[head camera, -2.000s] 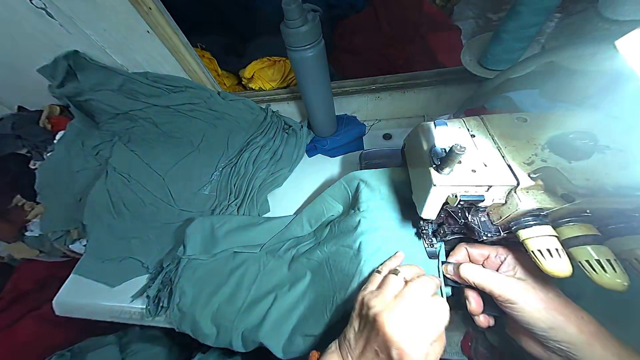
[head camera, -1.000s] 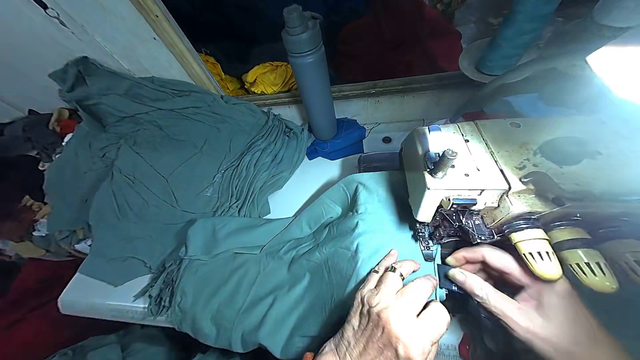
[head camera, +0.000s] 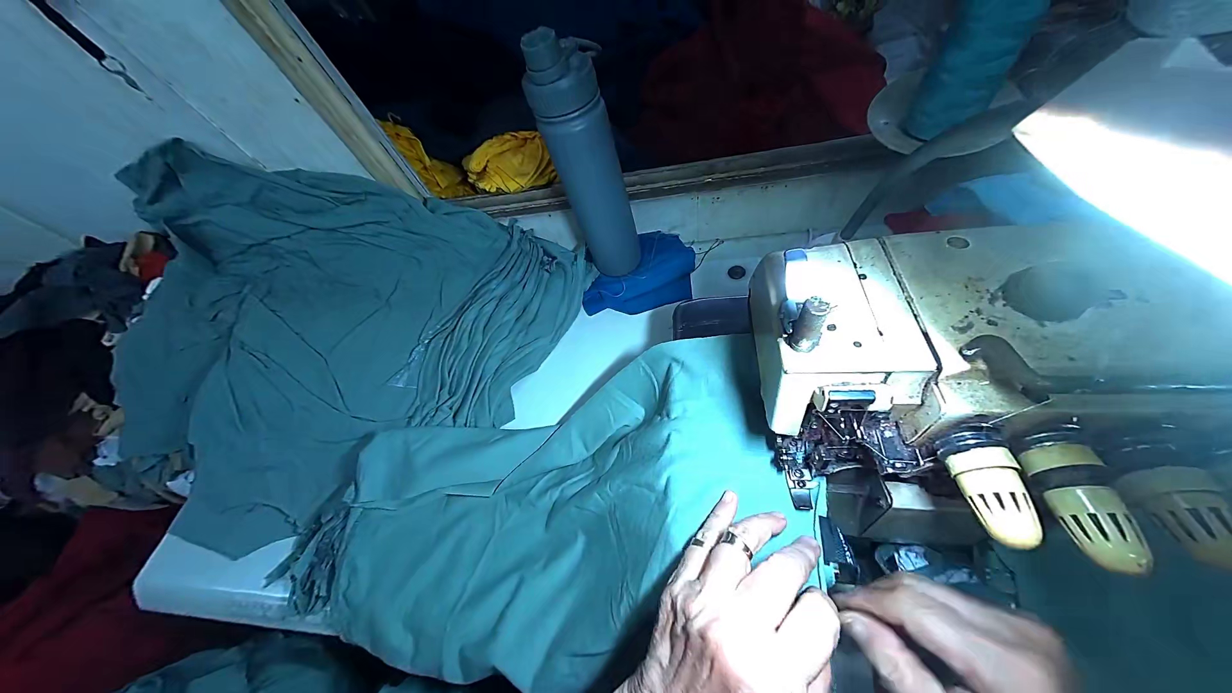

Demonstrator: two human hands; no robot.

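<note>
A green fabric piece lies over the machine table, its right edge beside the presser foot of an overlock sewing machine. My left hand, with rings on two fingers, lies on the fabric just below the foot. At the fabric's right edge, my right hand has its thumb and forefinger pinched together, close to the left fingertips; it is somewhat blurred, and the left hand partly hides the edge there.
A stack of green fabric pieces covers the table's left part. Behind stand a grey-blue bottle on a blue cloth and a teal thread cone. Yellow tension knobs jut from the machine's front. A bright lamp shines at upper right.
My right hand has moved down, away from the presser foot, along the fabric's edge. My left hand stays on the fabric.
</note>
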